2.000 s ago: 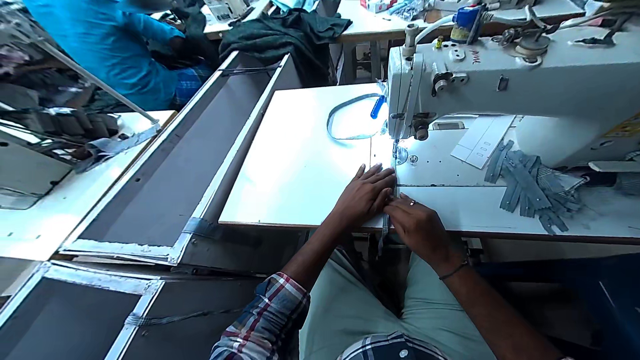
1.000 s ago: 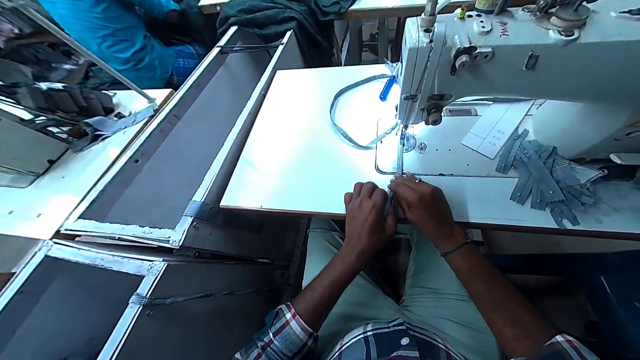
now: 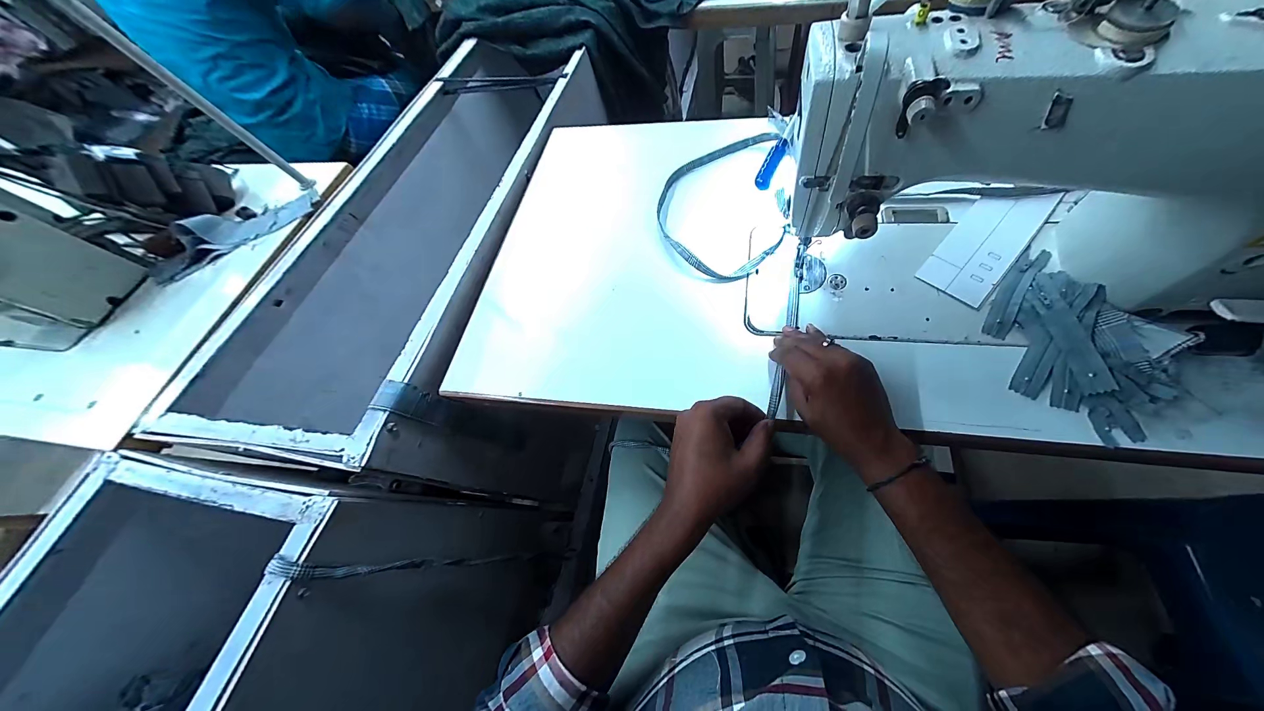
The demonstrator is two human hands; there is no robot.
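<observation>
A narrow grey fabric strip [image 3: 777,391] runs from the needle area of the white sewing machine [image 3: 948,109] toward the table's front edge. My right hand [image 3: 834,390] rests on the table with its fingertips pinching the strip. Below and left of it, at the edge, my left hand [image 3: 716,454] grips the strip's lower part. Behind the needle, a looped length of narrow strip [image 3: 674,212] lies on the white table, its far end near a blue-handled tool [image 3: 771,164] beside the machine head.
Grey cut fabric pieces [image 3: 1071,341] are heaped at the right, near a white marked card [image 3: 987,247]. Grey bins with white rims [image 3: 449,281] adjoin the table's left side. A person in blue [image 3: 247,79] sits beyond them. Dark cloth [image 3: 583,49] hangs at the back.
My left hand has moved down and left, away from my right hand, along the strip. Two seconds ago both hands were close together on the tabletop nearer the needle.
</observation>
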